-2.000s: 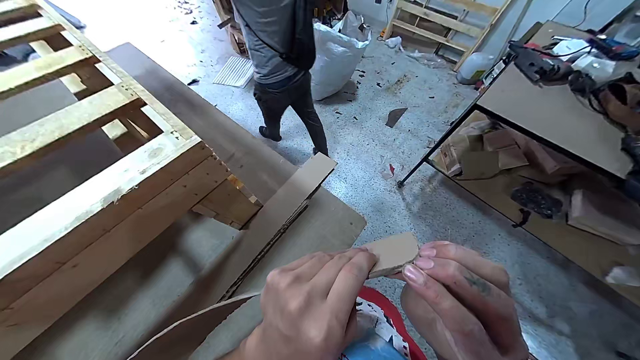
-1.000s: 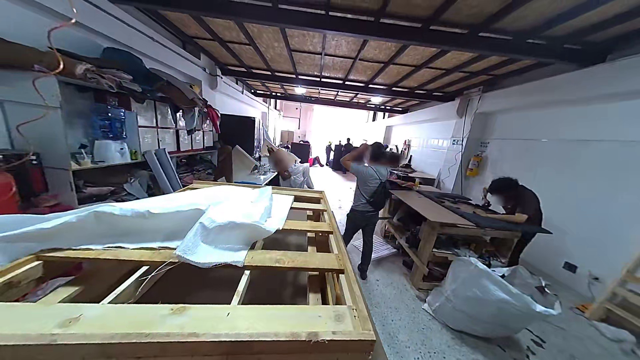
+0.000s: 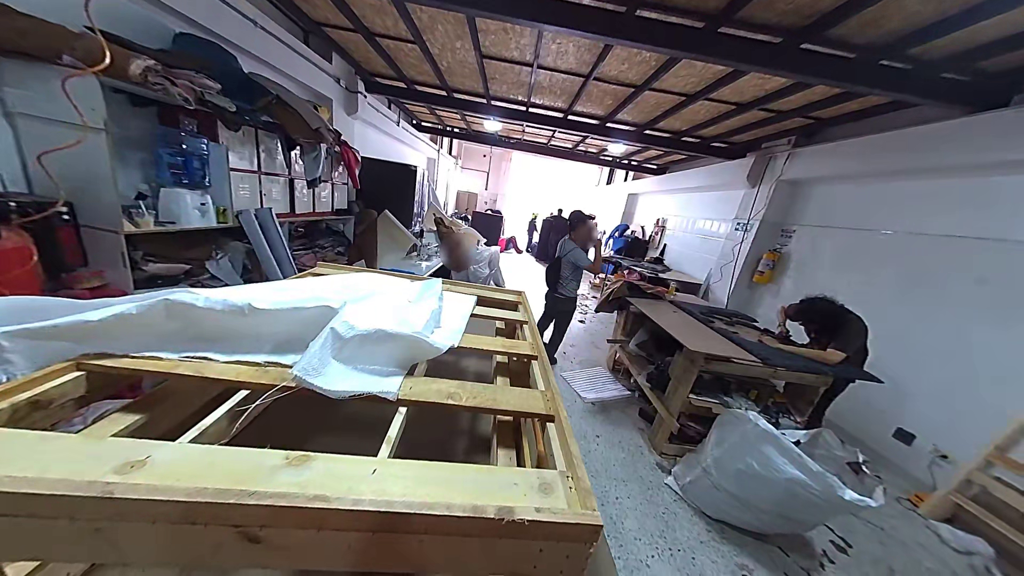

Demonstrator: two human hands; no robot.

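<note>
Neither of my hands shows in the head view now, so what they hold or touch is hidden. Nearest to me is a large pale wooden frame (image 3: 304,472) with slats across it, filling the lower left. A white woven plastic sheet (image 3: 384,328) lies draped over its slats, with one crumpled end hanging down between them.
Right of the frame, a person (image 3: 568,280) stands in the aisle. Another person (image 3: 832,336) bends over dark material on a wooden workbench (image 3: 680,384). A stuffed white sack (image 3: 768,472) sits on the floor. A third person (image 3: 472,256) is behind the frame; loaded shelves (image 3: 184,228) line the left.
The view has swung up from my hands to the room, and both hands have left it. Since one second ago, the standing person has moved farther up the aisle.
</note>
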